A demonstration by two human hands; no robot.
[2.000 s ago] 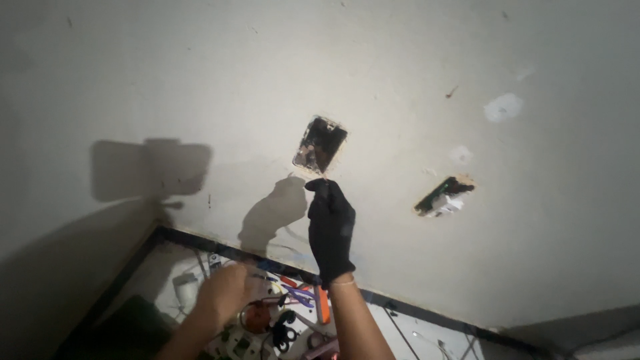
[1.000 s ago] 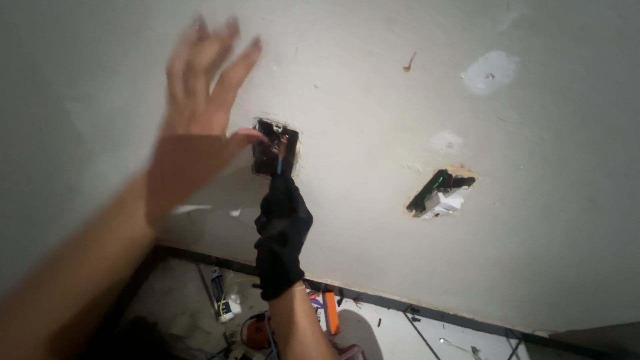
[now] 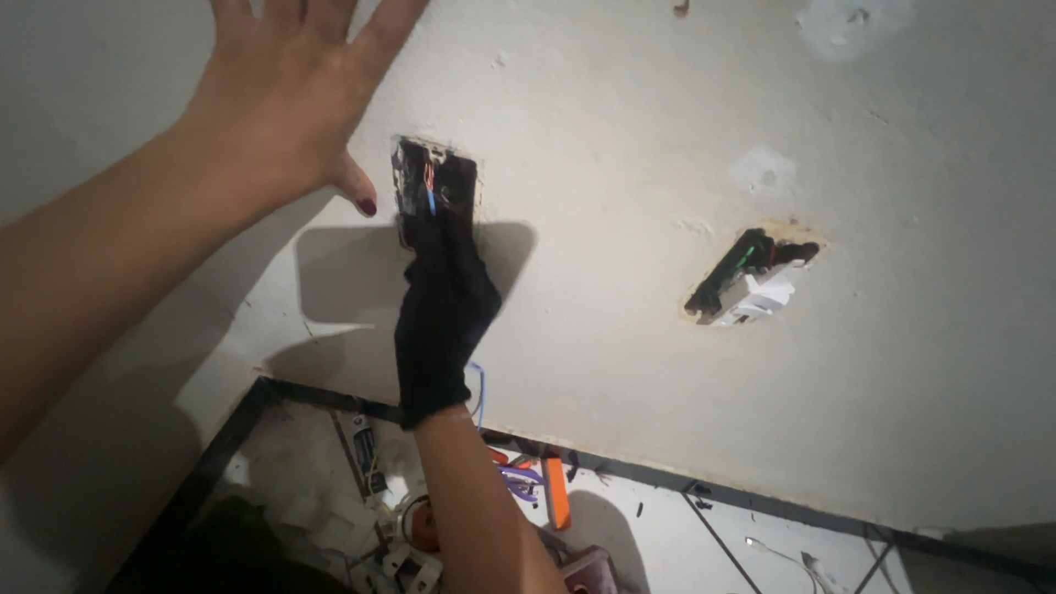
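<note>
My left hand (image 3: 289, 107) is bare, its fingers spread against the wall, up and left of a rectangular wall box (image 3: 460, 177); the fingertips run out of the frame. In a black glove, my right hand (image 3: 450, 305) reaches into the lower part of that box, its fingers together around a blue wire (image 3: 431, 202) whose bare copper strands (image 3: 429, 175) point up. The fingertips are hard to make out against the dark box. Below the glove's wrist hangs a blue wire loop (image 3: 482, 396). To the right, a white electrical module (image 3: 757, 295) sits tilted in a second wall opening.
Along the wall's foot runs a dark skirting strip (image 3: 643, 473). On the tiled floor lie an orange bar-shaped object (image 3: 557, 493), purple-handled pliers (image 3: 521, 481), a pinkish container (image 3: 590, 571), white plastic parts (image 3: 410, 569) and a thin white cable (image 3: 780, 554). Patched spots mark the wall.
My left hand, low over the floor items two seconds ago, has risen to the wall beside the box. The right hand remains at the box. The view has moved closer to the wall.
</note>
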